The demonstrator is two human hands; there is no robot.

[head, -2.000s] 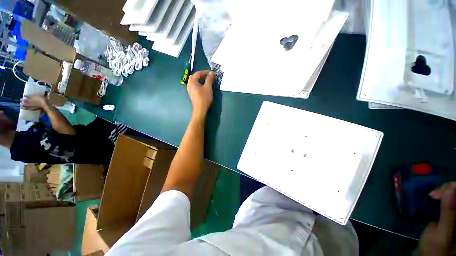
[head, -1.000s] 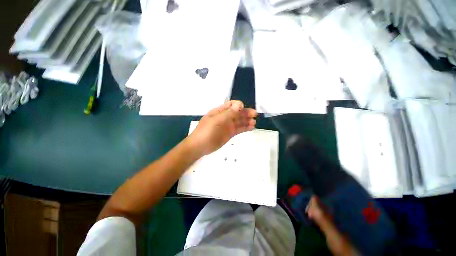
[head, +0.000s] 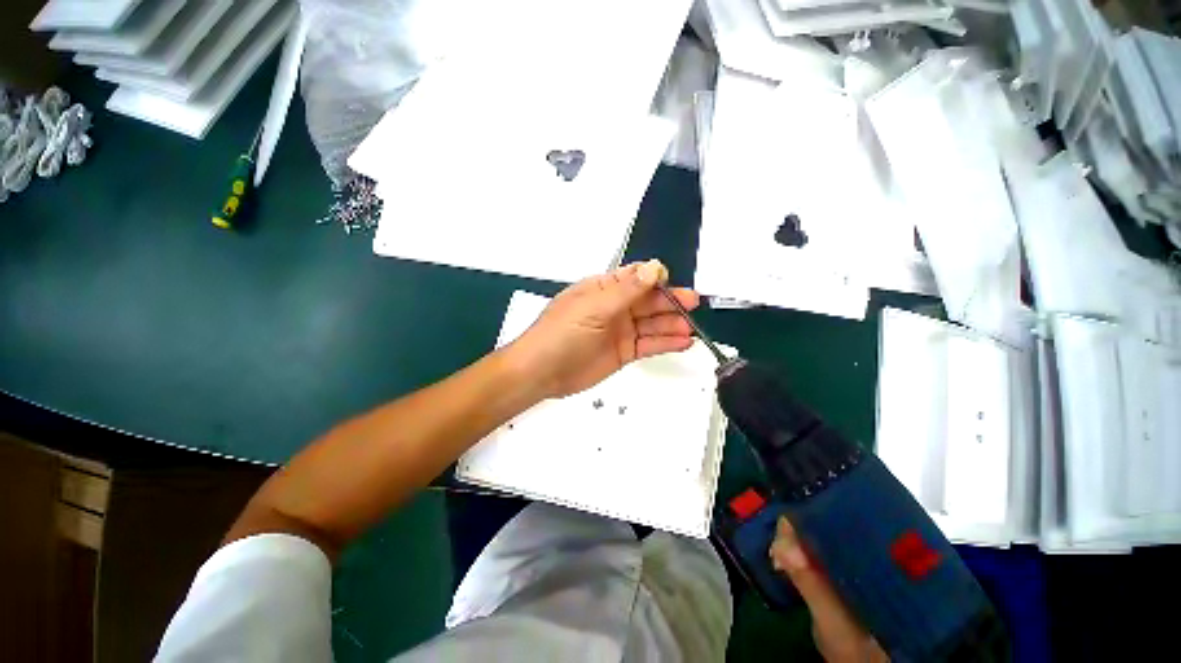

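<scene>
My right hand [head: 819,589] grips the dark blue cordless drill driver [head: 861,525] at lower right. Its long thin driver bit [head: 693,324] points up and left. My left hand [head: 598,334] is above the white panel housing [head: 609,447], thumb and fingertips at the bit's tip; whether a screw is between them is too small to tell. The panel housing lies flat at the table's near edge, its upper part hidden by my left hand. A loose pile of screws [head: 354,205] lies beside the crumpled clear plastic bag [head: 339,84].
A cover plate [head: 479,194] with a dark clover-shaped cut-out lies behind the panel, another [head: 764,168] to its right. Wrapped panels [head: 1094,427] stand at right. A yellow-green screwdriver [head: 235,194], coiled white cords [head: 45,136] and leaning white panels [head: 194,97] are at left.
My left hand has moved from the screw pile to above the panel. The drill has come up from the right, and its bit now meets my left fingertips. The view has turned.
</scene>
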